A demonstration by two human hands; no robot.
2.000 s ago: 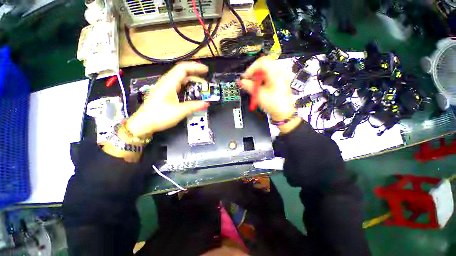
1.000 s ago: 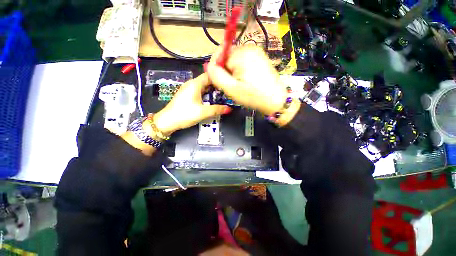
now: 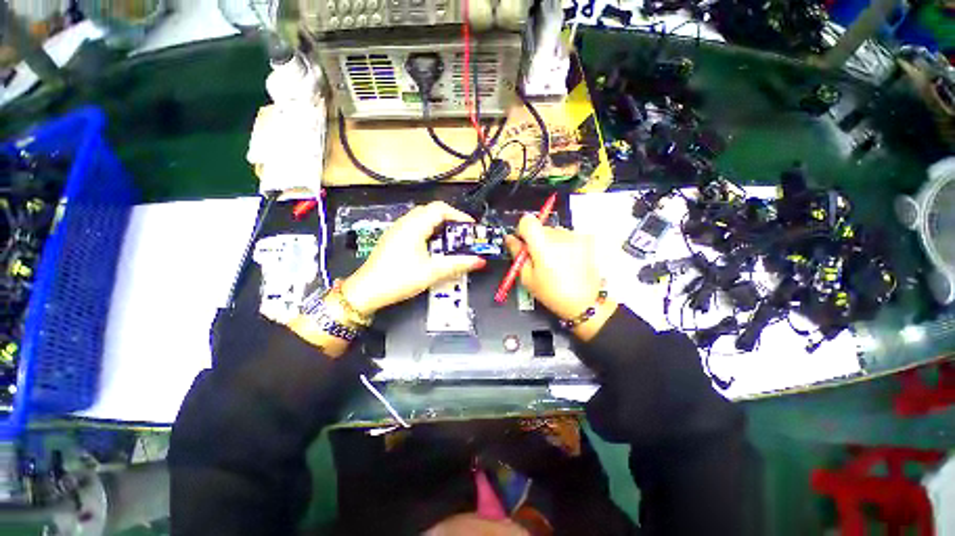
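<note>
My left hand (image 3: 403,264) holds a small adapter circuit board (image 3: 470,240) with blue and silver parts, level above the black test fixture (image 3: 476,356). My right hand (image 3: 560,264) holds a slim red test probe (image 3: 512,274), tilted across the fingers, with the fingertips at the board's right end. A black coiled cable (image 3: 488,184) lies just behind the board. The white socket strip (image 3: 449,306) is below the board on the fixture. The right hand partly hides the pale strip to its right.
A beige-grey instrument (image 3: 363,84) with black and red leads stands behind. A white power strip (image 3: 289,147) is left of it. A blue crate (image 3: 79,304) with black units is far left. Heaped black adapters (image 3: 775,267) and a white fan (image 3: 932,204) are at right.
The right hand has come down from over the board to its right end, and the red probe now slants low instead of pointing up. The view has shifted, showing more of the instrument and crate.
</note>
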